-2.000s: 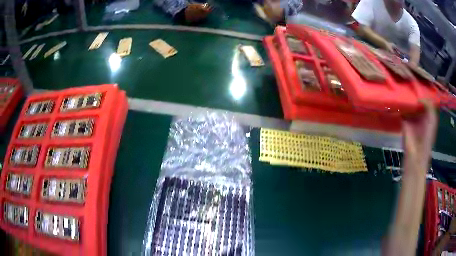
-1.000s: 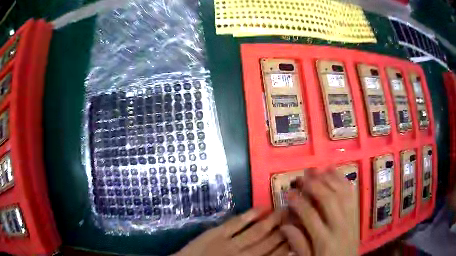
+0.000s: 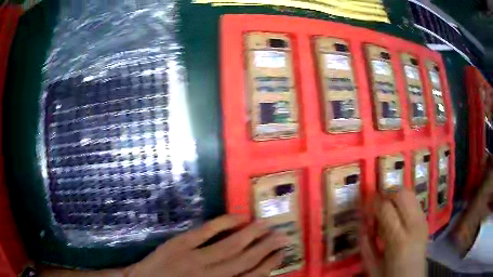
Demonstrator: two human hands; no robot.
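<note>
A red foam tray (image 3: 232,97) holds gold phone bodies in two rows of pockets, with dark camera windows at their upper ends. My left hand (image 3: 216,251) lies palm down with spread fingers over the lower part of the near-left phone body (image 3: 275,203). My right hand (image 3: 397,227) is blurred, over the lower row by the third phone body (image 3: 391,170); its fingertips are bent down and whether they hold anything cannot be seen. Left of the tray, a grid of small dark camera lenses (image 3: 108,146) lies under shiny clear plastic film (image 3: 116,27).
A yellow adhesive sheet (image 3: 324,7) lies beyond the tray. Black strips on white backing (image 3: 438,27) are at the upper right. Another red tray edge (image 3: 8,216) stands at far left. Another person's arm (image 3: 475,211) and a red tray (image 3: 475,119) are at far right.
The tray first held up by one arm now lies in front of me. Since the second frame, my hands have separated, the left on the near-left phone body, the right farther right. The view has shifted.
</note>
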